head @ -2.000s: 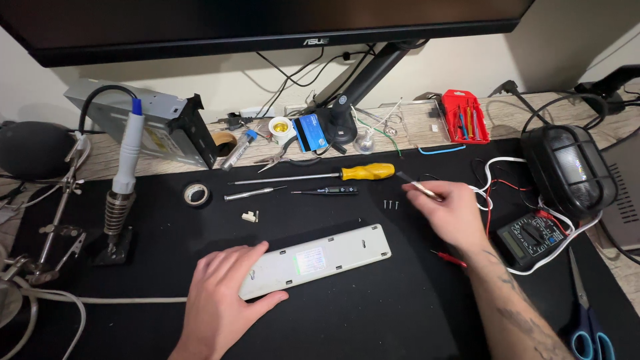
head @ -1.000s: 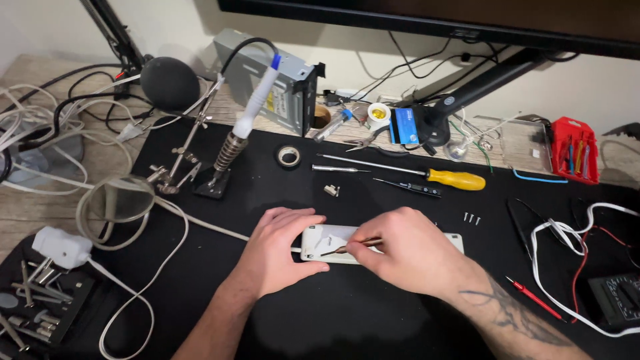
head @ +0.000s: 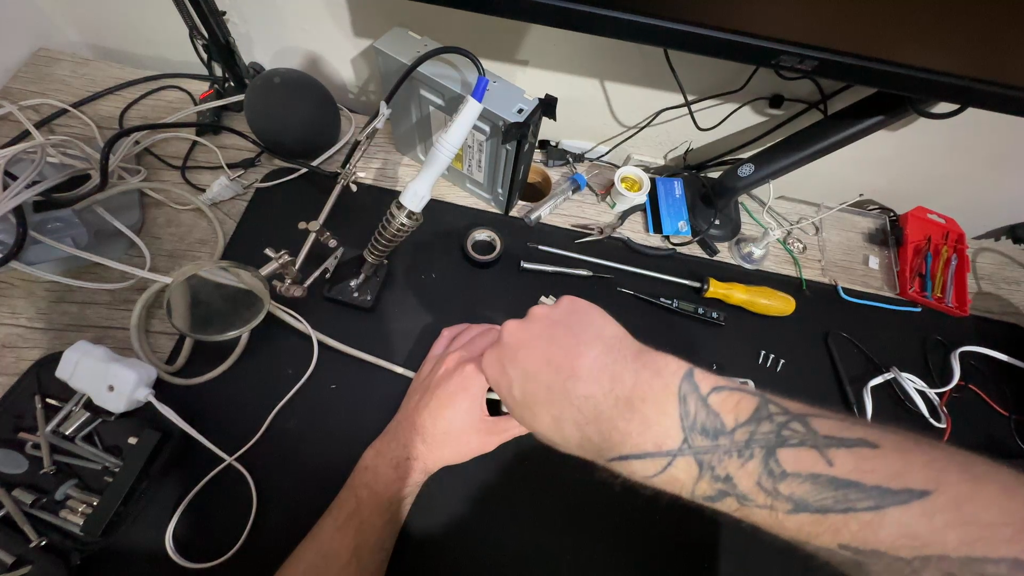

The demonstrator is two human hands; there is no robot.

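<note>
Both hands meet over the near end of a long off-white plastic housing [head: 738, 383], which they cover almost wholly; only its far right end and a sliver between the hands show. My left hand [head: 460, 400] grips the housing's left end, where a grey cable [head: 360, 350] runs in. My right hand [head: 560, 368] lies across it, curled; the tool seen in it earlier is hidden now. Beyond the hands lie a yellow-handled screwdriver [head: 750, 297], a digital voltage tester [head: 680, 306] and a slim metal screwdriver [head: 560, 269]. Several small screws [head: 771, 361] rest on the black mat at the right.
A soldering iron [head: 440, 152] stands in its holder, with a magnifying glass [head: 217, 299] to its left. Black tape [head: 482, 246], pliers [head: 620, 230] and a metal drive [head: 456, 120] are behind. At the left are a white plug [head: 106, 376] and a tray of bits [head: 128, 480].
My right hand has come from the right onto the housing, beside my left hand, and now covers the tool it held. The view has swung left.
</note>
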